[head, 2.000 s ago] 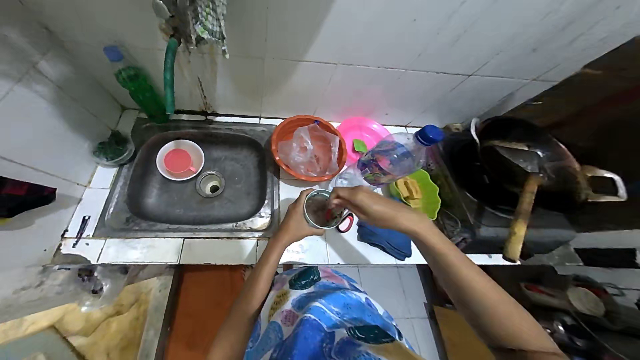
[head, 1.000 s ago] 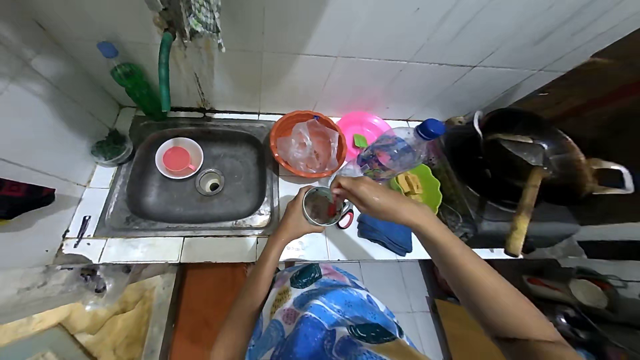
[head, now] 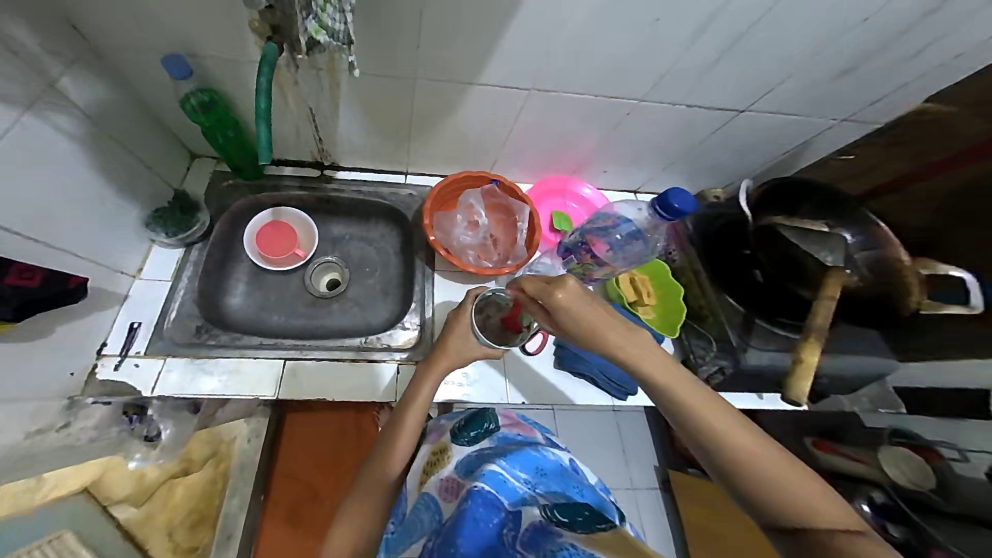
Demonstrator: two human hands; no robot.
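Note:
My left hand (head: pixel 463 335) is wrapped around the left side of a metal cup (head: pixel 491 341) that has a red-edged handle (head: pixel 535 343) on its right. Brownish contents show inside it. Over the cup's right rim, my right hand (head: pixel 559 308) grips a red utensil (head: pixel 513 318), probably a spoon, whose end is down in the cup. Just beyond my right hand a clear plastic bottle with a blue cap (head: pixel 620 239) lies on its side. A folded blue cloth (head: pixel 595 364) rests below my right wrist, beside a green bowl (head: pixel 668 298) holding yellowish pieces.
On the left, a metal sink (head: pixel 364 302) holds a white bowl (head: pixel 308 219) with a pink cup (head: pixel 277 239). Behind the cup stand an orange basket (head: pixel 435 221) with a plastic bag and a pink plate (head: pixel 577 195). A wok (head: pixel 876 232) with a wooden-handled spatula (head: pixel 815 337) sits right, on the stove.
My right hand has shifted slightly over the metal cup, and the red utensil shows more clearly inside it now. My left hand keeps its hold on the cup.

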